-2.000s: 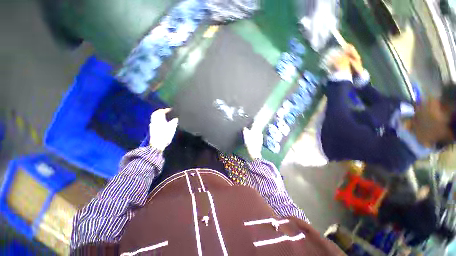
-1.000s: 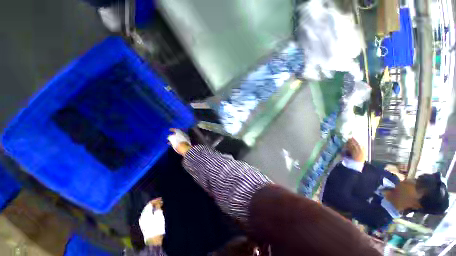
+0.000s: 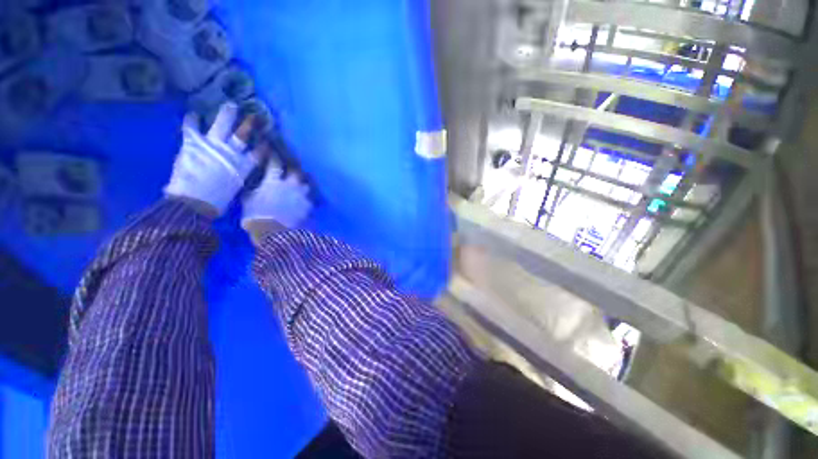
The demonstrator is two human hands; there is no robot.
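Several flower-trimmed pieces (image 3: 136, 78), pale blue-grey with round darker rosettes, lie in overlapping rows in a bright blue crate (image 3: 359, 134). My left hand (image 3: 211, 168), in a white glove, has its fingers on the near end of one row. My right hand (image 3: 280, 197), also in a white glove, is close beside it on the right, its fingers around tilted pieces at the end of that row. The two hands nearly touch. The fingertips are blurred and partly hidden among the pieces.
Two more pieces (image 3: 58, 175) lie apart on the left of the crate. The crate's right wall has a small whitish label (image 3: 431, 143). Beyond it, grey metal frame bars (image 3: 619, 296) run across the right side, with a pale bag-like bundle (image 3: 547, 314) behind them.
The view has turned from the table and dark board to the blue crate, now close up. Both my hands have moved into it and onto the pieces. The other person is out of view.
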